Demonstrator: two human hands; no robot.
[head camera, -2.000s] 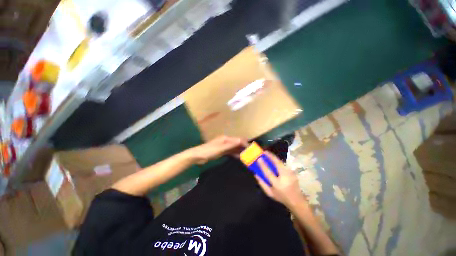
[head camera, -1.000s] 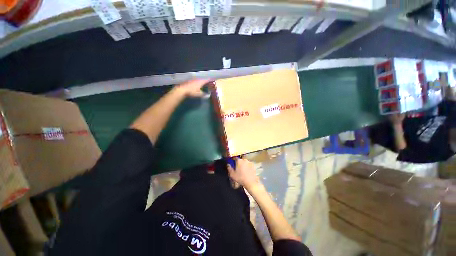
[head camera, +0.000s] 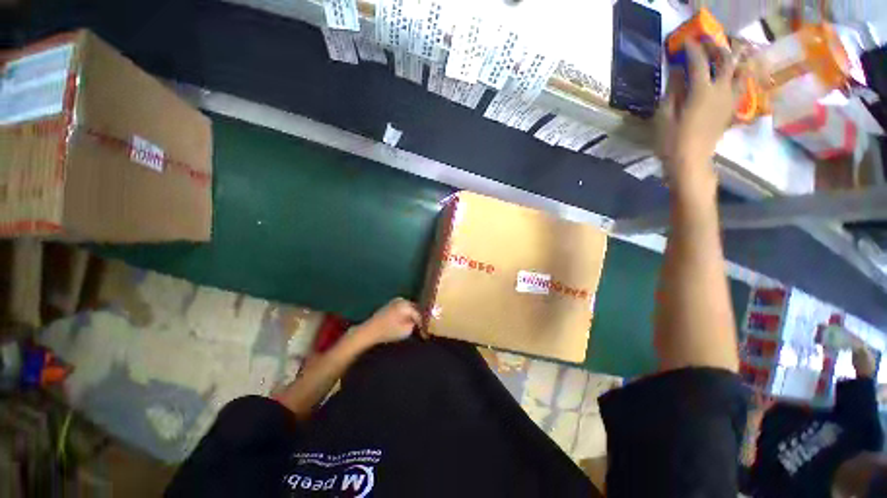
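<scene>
A closed brown carton (head camera: 520, 277) with red printed tape and a small white label lies on the green-topped bench (head camera: 292, 214) in front of me. My left hand (head camera: 394, 321) is at its near left corner with the fingers curled; whether it grips the carton is hard to tell. My right hand (head camera: 698, 102) reaches over the white shelf, its fingers on an orange and blue tape dispenser (head camera: 692, 37). The hand partly hides the dispenser.
A taped carton (head camera: 136, 156) stands on the bench at left. A dark smartphone (head camera: 637, 56) lies on the shelf beside my right hand. Label strips (head camera: 472, 49) hang from the shelf edge. More orange tape items lie right of the hand. Another person (head camera: 812, 438) works at lower right near white and red boxes (head camera: 778, 340).
My right hand has moved from the carton's near left corner up to the shelf with the dispenser. My left hand has moved from the far left corner to the near left corner.
</scene>
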